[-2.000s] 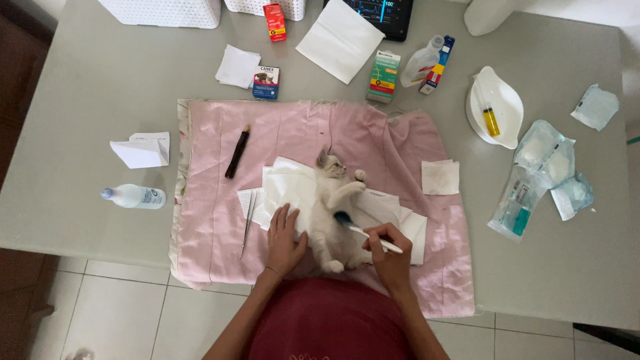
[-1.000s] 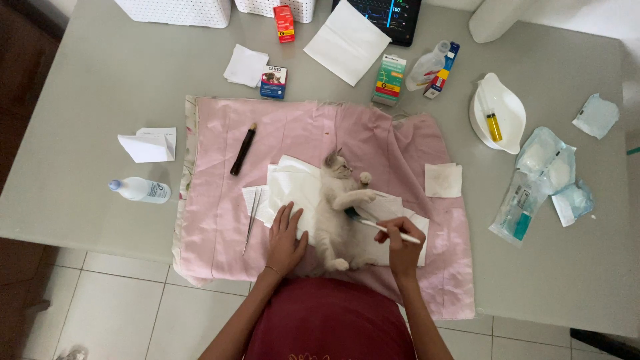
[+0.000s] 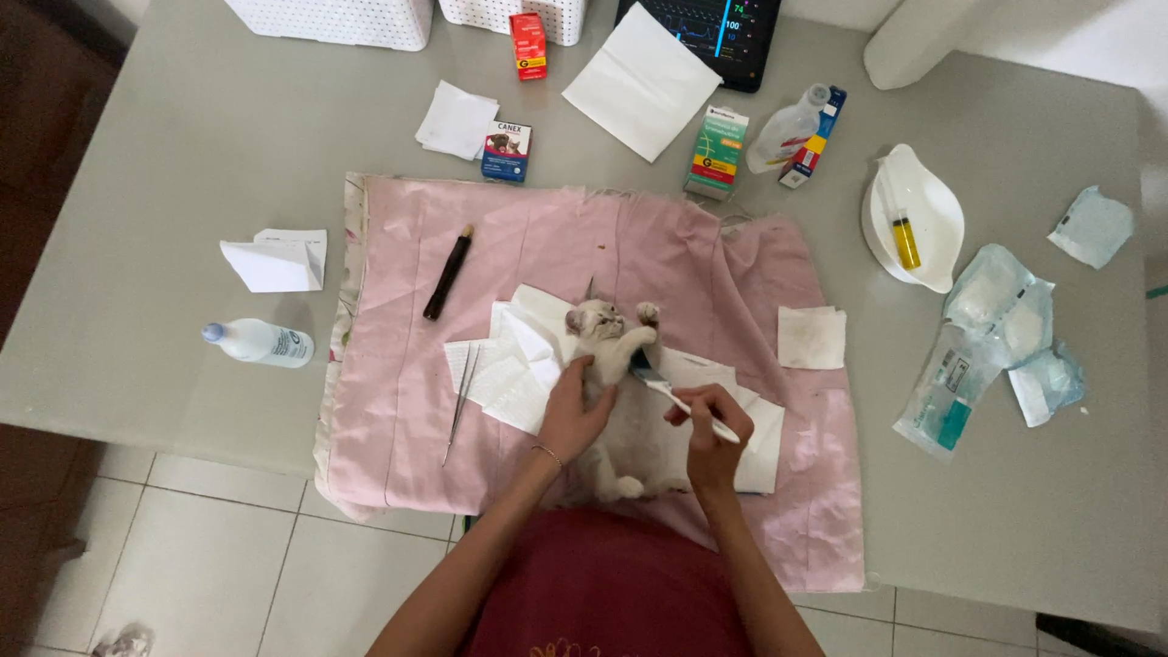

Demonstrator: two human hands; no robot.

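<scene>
A pale kitten (image 3: 627, 429) lies on its back or side over white paper sheets (image 3: 516, 365) on a pink quilted cloth (image 3: 511, 228). My left hand (image 3: 577, 415) rests against its chest and flank, thumb and fingers apart. My right hand (image 3: 714, 429) grips the white handle of a brush (image 3: 673, 394), whose dark head touches the kitten near its raised forelegs. Metal tweezers (image 3: 461, 401) lie left of the kitten on the paper and cloth. Above them is a dark, pen-like stick (image 3: 449, 274). A square white pad (image 3: 812, 338) lies on the cloth's right side.
Medicine boxes (image 3: 506, 151), (image 3: 718, 152) stand behind the cloth, near a clear bottle (image 3: 787, 135) and a monitor (image 3: 730, 41). A white dish (image 3: 931, 214) holds a syringe (image 3: 903, 239) at right, beside opened packets (image 3: 999, 306). A capped plastic bottle (image 3: 265, 343) lies at left.
My left hand has moved from the paper beside the kitten onto its body. The brush remains in my right hand at the kitten's front.
</scene>
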